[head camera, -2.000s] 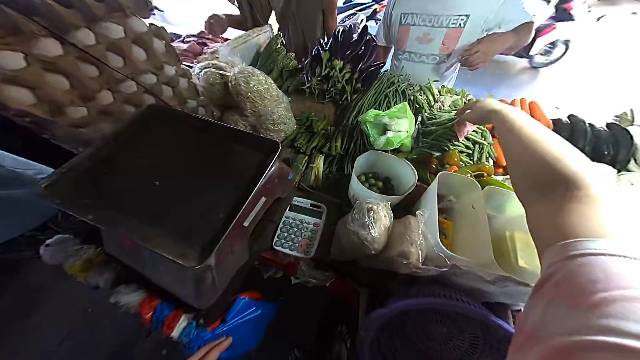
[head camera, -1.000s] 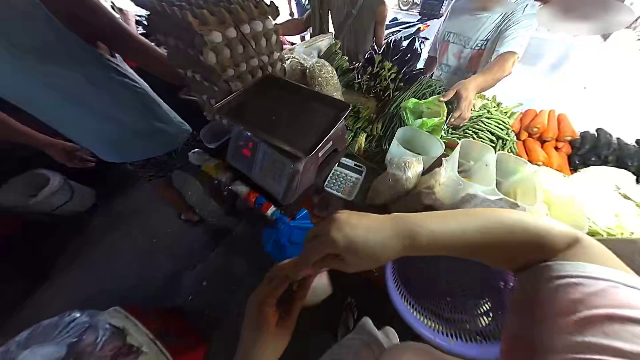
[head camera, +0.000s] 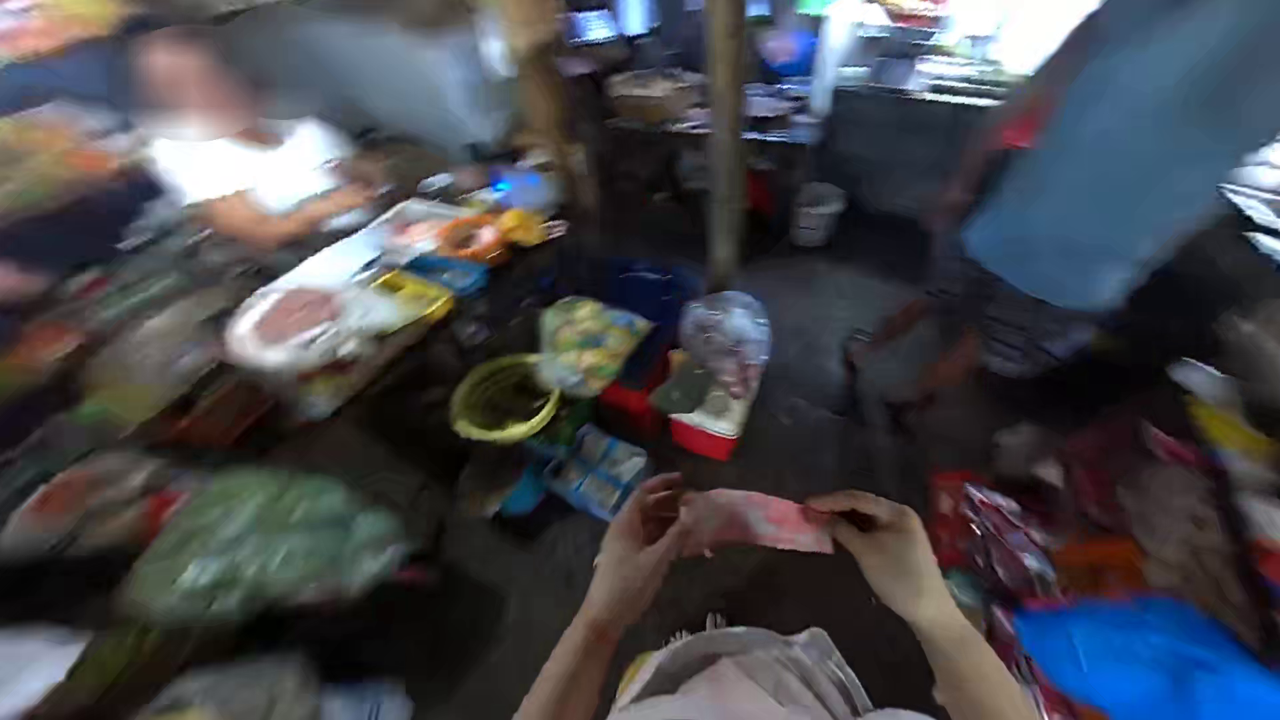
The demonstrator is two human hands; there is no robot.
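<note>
A pinkish-red banknote (head camera: 762,521) is stretched flat between my two hands, low in the middle of the head view. My left hand (head camera: 645,545) grips its left end, thumb and fingers closed on it. At its right end, my right hand (head camera: 885,545) pinches the paper between thumb and fingers. Ahead of the hands, a red and white container (head camera: 712,425) stands on the dark floor with a clear plastic bag (head camera: 728,335) on top. Just beyond my left hand lie blue and white packets (head camera: 600,468).
At left are a yellow-green basket (head camera: 505,400), a long white tray (head camera: 345,262) of goods and a green plastic bag (head camera: 265,550). A person in a white top (head camera: 250,165) sits behind. A post (head camera: 725,140) rises ahead. Blue plastic (head camera: 1140,655) lies at lower right.
The view has swung far away from the vegetable stall. My hands, close together above the purple basket's side a second ago, are now apart with the banknote spread between them.
</note>
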